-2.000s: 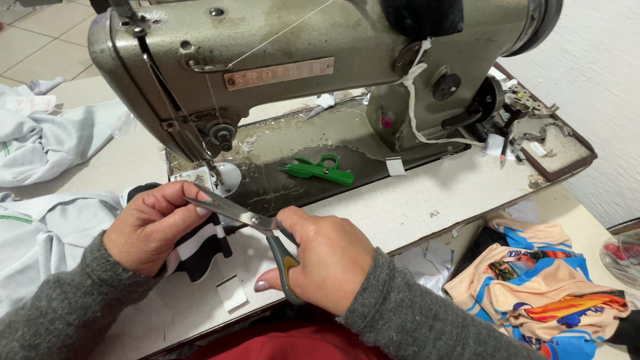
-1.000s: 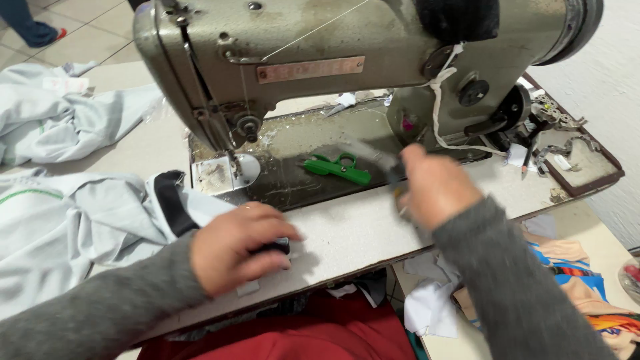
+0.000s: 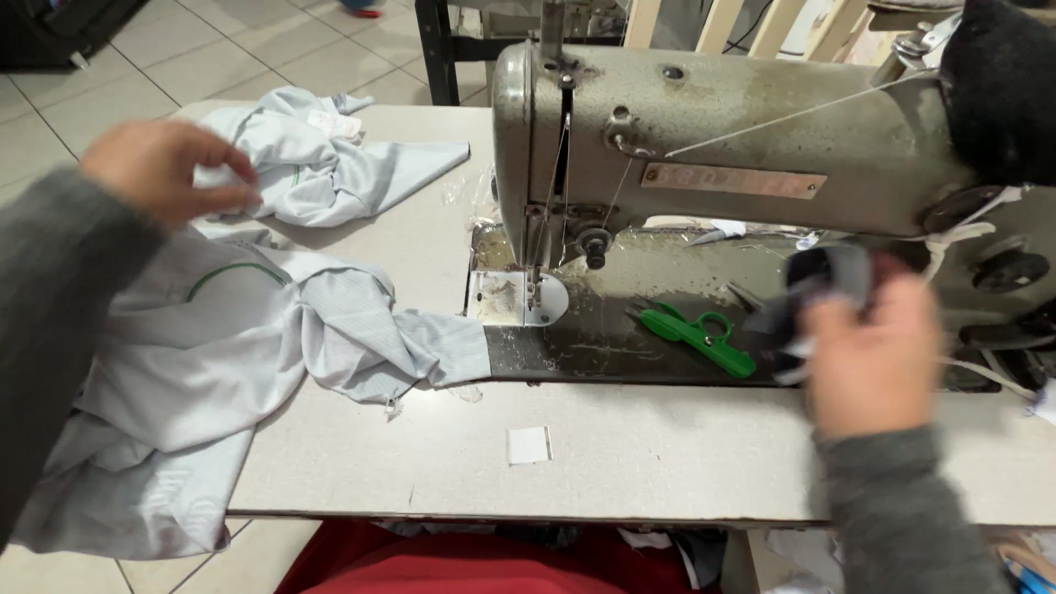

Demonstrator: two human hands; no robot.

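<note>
My left hand (image 3: 177, 173) is raised over the pale grey garments at the left, fingers curved apart, holding nothing. On the right, my right hand (image 3: 874, 346), blurred, grips a bunched strip of black and white fabric (image 3: 813, 289) above the machine bed. Green thread snips (image 3: 701, 337) lie on the bed, left of that hand. Metal blade tips (image 3: 742, 295) show beside the strip; the rest of that tool is hidden. One light grey garment (image 3: 206, 355) spreads across the table's left, its end touching the bed near the needle. Another pale garment (image 3: 322, 165) lies behind it.
An industrial sewing machine (image 3: 726, 148) stands across the back and right of the white table (image 3: 660, 462). Its presser foot (image 3: 534, 293) is above the needle plate. A small white square (image 3: 528, 445) lies near the front edge. Chair slats (image 3: 714, 25) rise behind.
The scissors have left my right hand, which now holds the black and white fabric. My left hand has moved from the table front to above the garments. The view has swung left.
</note>
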